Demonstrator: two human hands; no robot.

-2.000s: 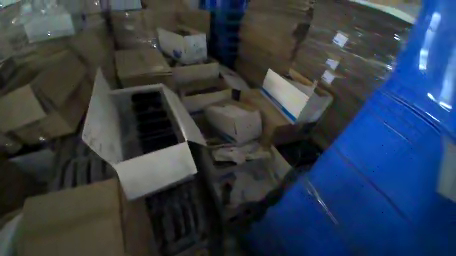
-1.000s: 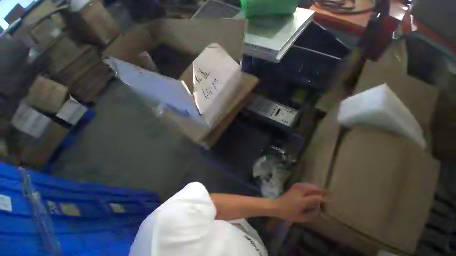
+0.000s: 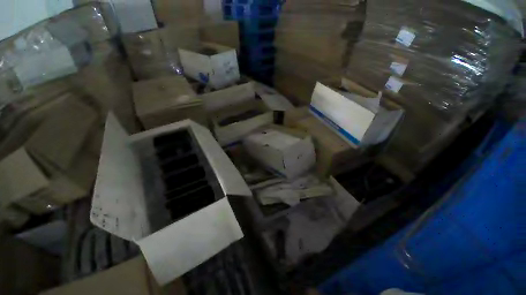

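A white carton (image 3: pixel 191 237) stands open in front of me, left of centre, with its flaps spread. Black parts (image 3: pixel 186 181) lie in a row inside it. Dark stacked parts (image 3: pixel 222 273) lie below the carton. A brown cardboard carton (image 3: pixel 106 281) is cut off by the bottom edge. Neither of my hands can be made out. A small pale patch shows at the bottom edge, right of centre; I cannot tell what it is.
A white-and-blue carton (image 3: pixel 345 120) stands open to the right. Stretch-wrapped cartons (image 3: pixel 424 63) rise behind it. Blue stacked bins (image 3: pixel 461 230) fill the lower right. More open cartons (image 3: pixel 280 151) and a brown box (image 3: pixel 164 98) stand beyond the white carton.
The view has turned from the foam block, brown carton and marked carton back to the white carton. The hand seen on the brown carton one second ago is out of view.
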